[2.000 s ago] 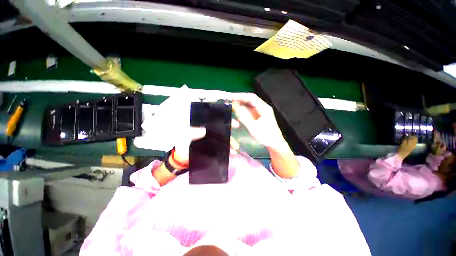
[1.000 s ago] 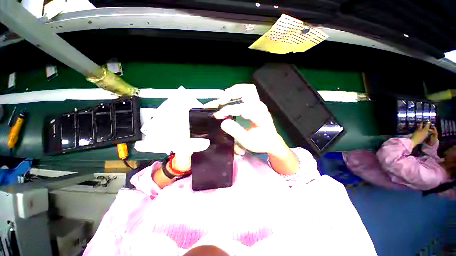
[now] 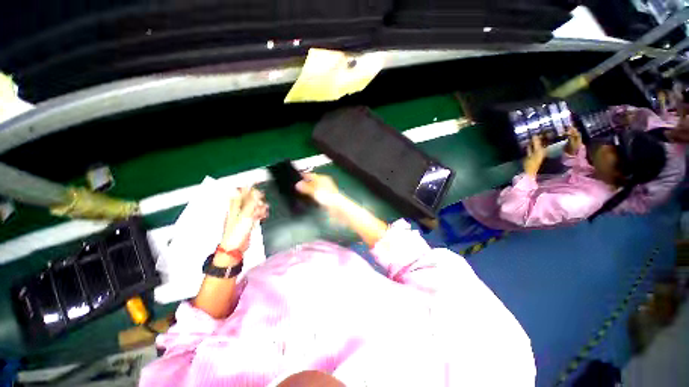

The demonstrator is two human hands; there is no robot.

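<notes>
My right hand (image 3: pixel 320 189) holds a dark smartphone unit (image 3: pixel 287 184) by its right end, over the bench left of the right tray. The unit is blurred. My left hand (image 3: pixel 246 208) is over the white paper sheet (image 3: pixel 198 238), fingers partly curled, with nothing visible in it. The right phone tray (image 3: pixel 378 155) lies slanted, with one glossy unit (image 3: pixel 433 186) in its lower right pocket. The left phone tray (image 3: pixel 84 278) holds several glossy dark units.
A yellow-handled tool (image 3: pixel 137 310) lies just below the left tray. A yellow printed sheet (image 3: pixel 332 74) hangs from the shelf edge. A post wrapped in yellow (image 3: pixel 94 205) stands at left. A person in pink (image 3: pixel 555 189) works at another tray (image 3: pixel 540 121) on the right.
The view has turned to the right. The unit has left the front of my chest and is out toward the right tray in my right hand. My left hand has let go of it.
</notes>
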